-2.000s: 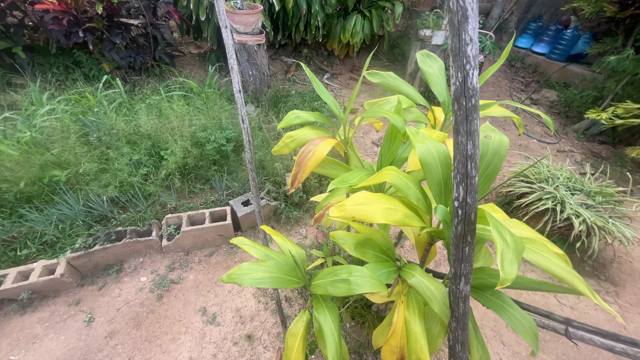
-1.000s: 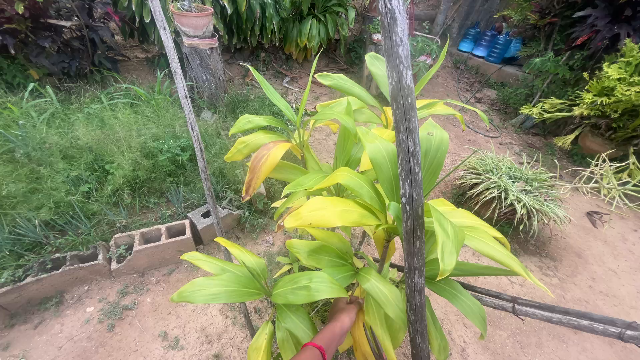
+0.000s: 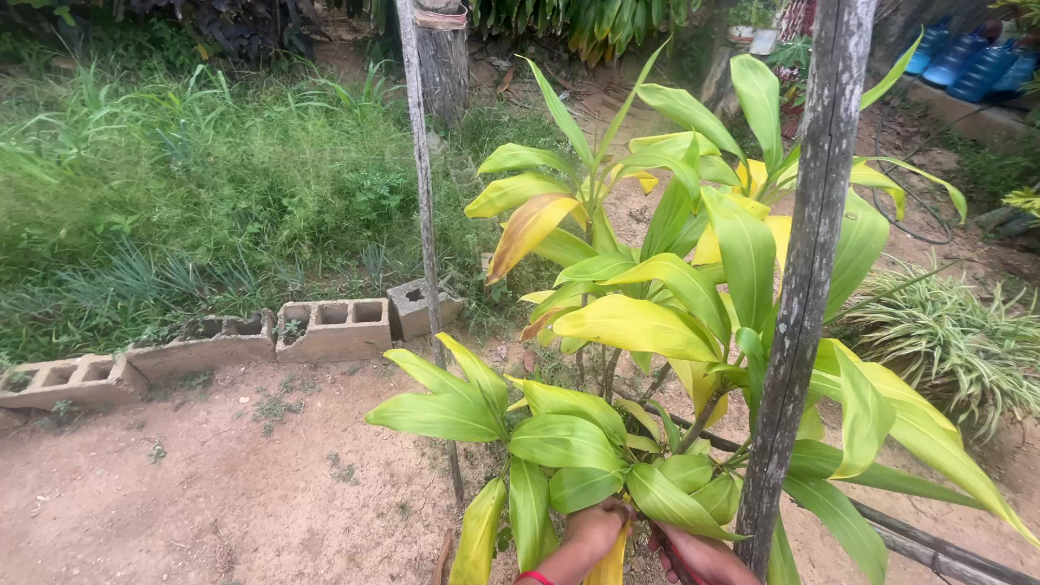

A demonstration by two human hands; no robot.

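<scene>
A leafy plant with green and yellowing leaves (image 3: 642, 327) stands between a thin wooden pole (image 3: 426, 187) and a thicker wooden post (image 3: 804, 284). Low in the view, my left hand (image 3: 597, 524), with a red band at the wrist, is closed at the plant's stems, beside a yellow leaf (image 3: 609, 561); its fingertips are partly hidden by leaves. Just right of it, my right hand (image 3: 699, 556) is wrapped around a tool with a red handle (image 3: 681, 564). The tool's working end is hidden among the leaves.
Concrete blocks (image 3: 333, 331) edge the tall grass (image 3: 203, 187) at left. Dark poles (image 3: 934, 548) lie low at lower right, near a striped-leaf spider plant (image 3: 951, 341). Blue water jugs (image 3: 981, 71) stand at upper right, with a thin black hose (image 3: 922, 236) on the ground.
My left hand came into view a second ago at the plant's lower leaves and is still there. My right hand has now come in beside it with the red-handled tool.
</scene>
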